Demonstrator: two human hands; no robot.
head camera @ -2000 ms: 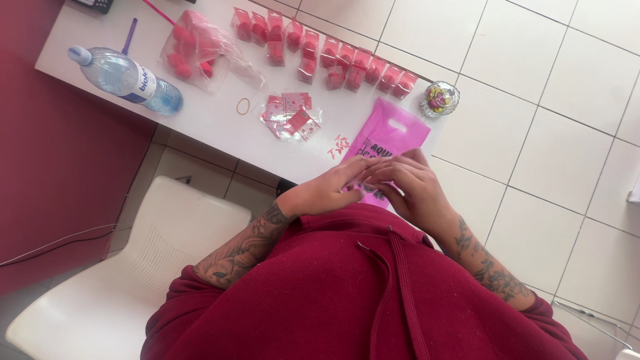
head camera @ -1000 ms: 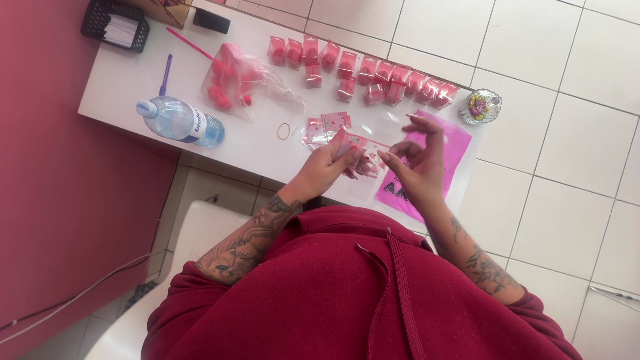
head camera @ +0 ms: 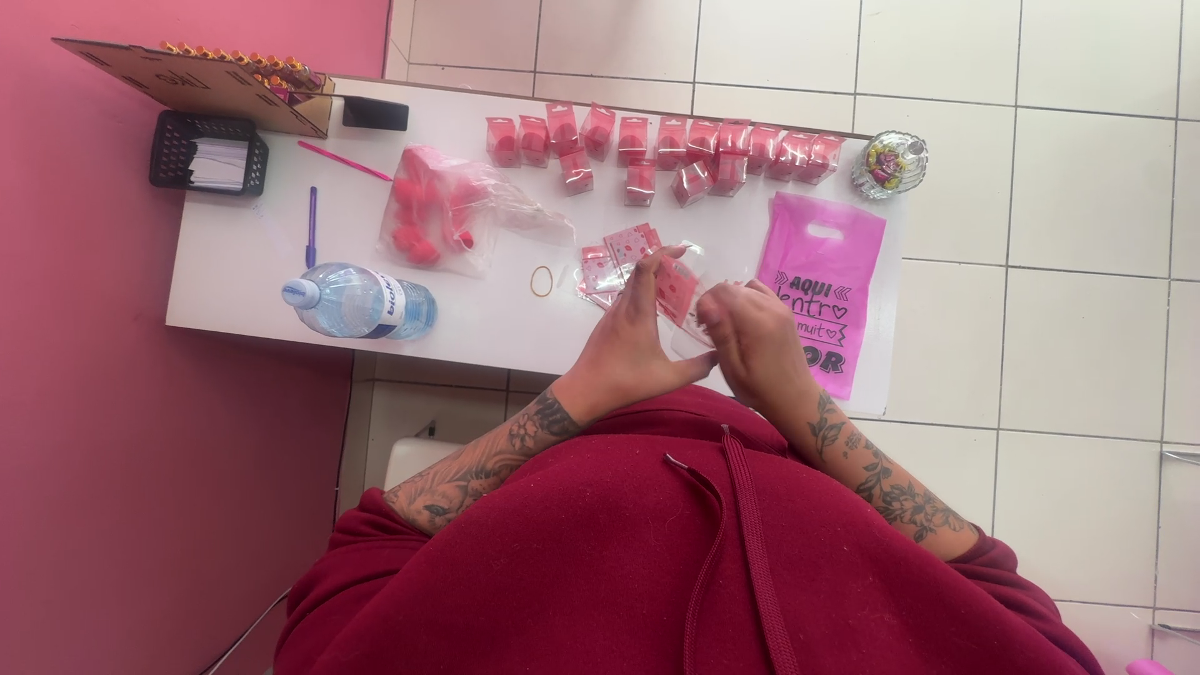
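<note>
My left hand holds a clear plastic package with a pink printed panel between its thumb and fingers. At the package's right side, my right hand has curled fingers against it; its fingertips are partly hidden. Just left of the package, flat pink-and-clear printed packages lie in a small pile on the white table. Beyond the hands stand rows of small clear-and-pink boxes with round red items inside. A clear bag of red sponge-like pieces lies to the left, a rubber band near it.
A pink printed plastic bag lies right of my hands, below a glass jar of wrapped sweets. At left are a water bottle, a blue pen, a pink stick, a black basket, a wooden display and a black phone-like object.
The view has turned and shows more of the table's left end. My right hand was raised with fingers spread one second ago; now its fingers are curled at the package.
</note>
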